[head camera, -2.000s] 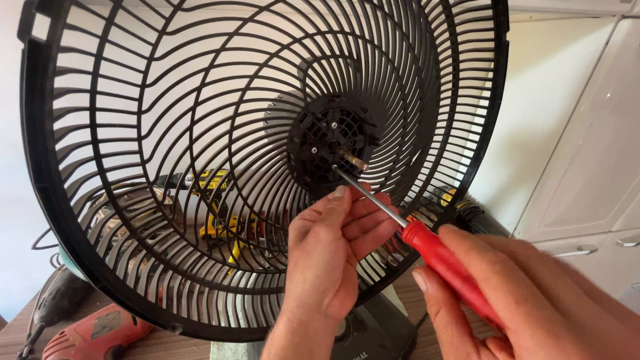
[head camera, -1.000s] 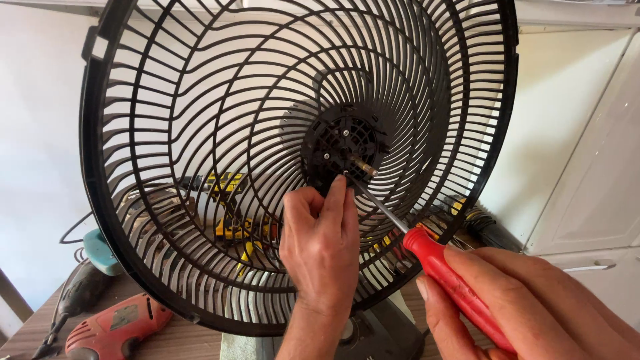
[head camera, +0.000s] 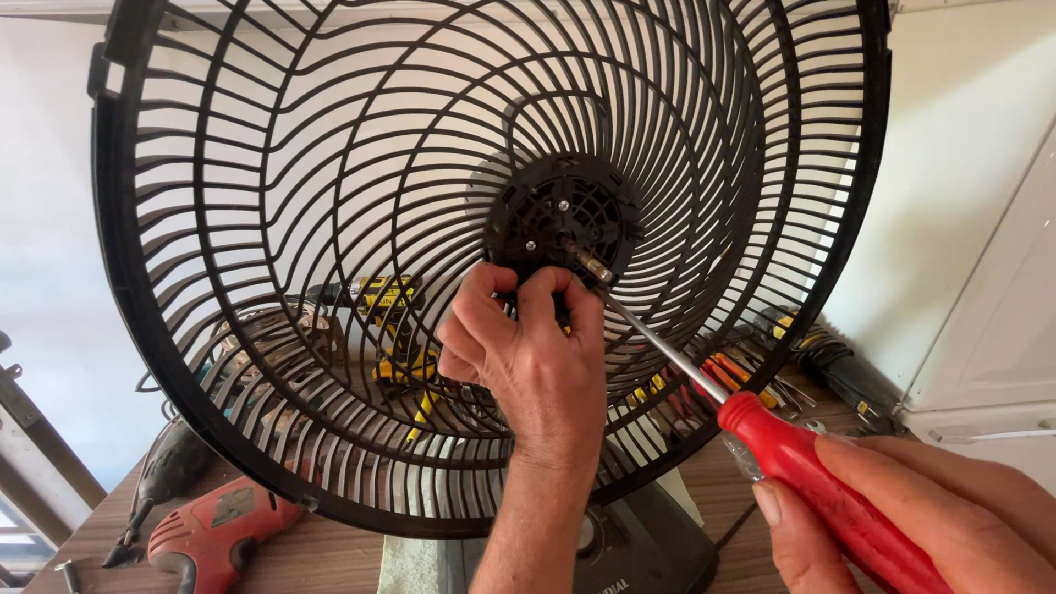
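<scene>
A black plastic rear fan grille (head camera: 375, 239) stands upright, its dark hub (head camera: 594, 198) in the middle with two screws showing and a metal motor shaft (head camera: 590, 262) sticking out. My left hand (head camera: 528, 346) is at the hub's lower edge, fingers bent; its fingertips and anything between them are hidden. My right hand (head camera: 932, 511) grips a red-handled screwdriver (head camera: 825, 470). The steel shank runs up and left toward the hub, passing just right of my left hand. Its tip is hidden behind the left fingers and below the motor shaft. The fan's black base (head camera: 652, 536) stands underneath.
On the wooden table (head camera: 107, 536) a red power drill (head camera: 223, 532) and a dark corded tool (head camera: 173, 462) lie at left. A yellow-and-black cordless drill (head camera: 396, 330) shows through the grille. Orange-handled tools (head camera: 734, 375) and a black power tool (head camera: 841, 371) lie at right, near a white cabinet (head camera: 982, 330).
My left hand has turned from palm partly showing to its back facing me, fingertips at the hub's lower edge. The right hand still holds the screwdriver. The view has moved closer.
</scene>
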